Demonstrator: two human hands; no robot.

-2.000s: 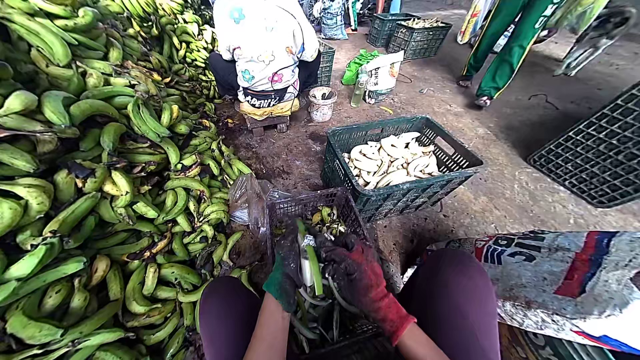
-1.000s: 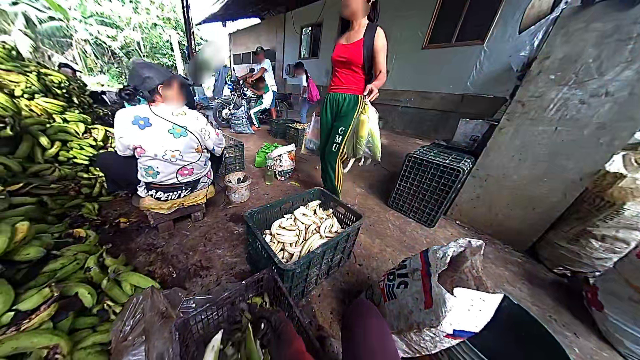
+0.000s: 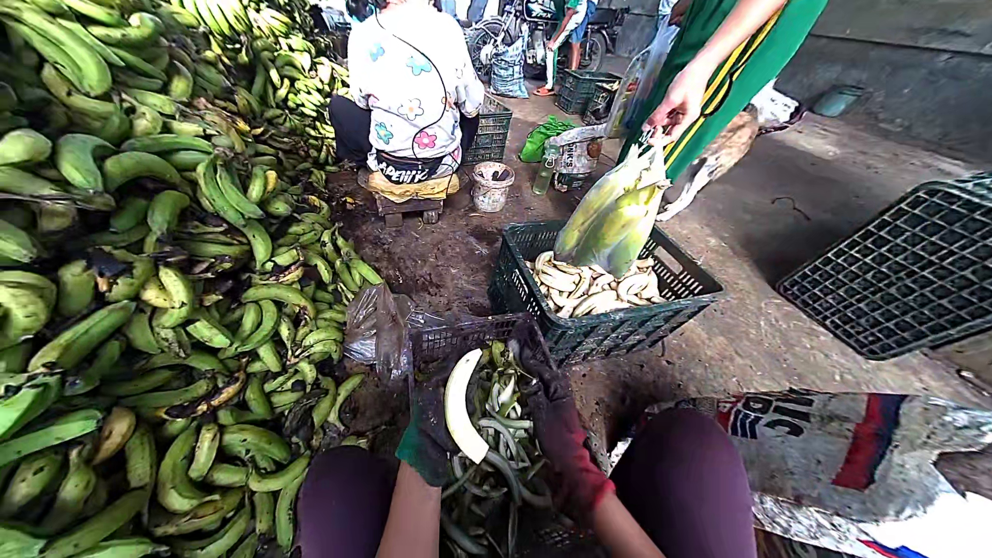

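Note:
In the head view, my left hand (image 3: pixel 432 422), in a dark glove with a green cuff, holds a peeled pale plantain (image 3: pixel 463 403). My right hand (image 3: pixel 554 426), in a dark glove with a red cuff, is over the right side of a dark crate (image 3: pixel 465 332) of green peels (image 3: pixel 504 465); whether it grips anything is hidden. Beyond stands a green plastic crate (image 3: pixel 620 333) of peeled plantains (image 3: pixel 593 291). A person's hand (image 3: pixel 678 101) holds a plastic bag of green and yellow fruit (image 3: pixel 616 213) over them.
Unpeeled green plantains (image 3: pixel 256 310) are heaped on the left. A person (image 3: pixel 415 93) sits on a low stool (image 3: pixel 407 201) beside a small bucket (image 3: pixel 492 186). An upturned crate (image 3: pixel 899 263) stands right, above a printed sack (image 3: pixel 814 442). A dog (image 3: pixel 721 155) is behind the person in green trousers.
The view swung up a second ago and is down again. A standing person has come closer, and their bag now hangs over the crate of peeled plantains. A bare peeled plantain now shows in my left hand.

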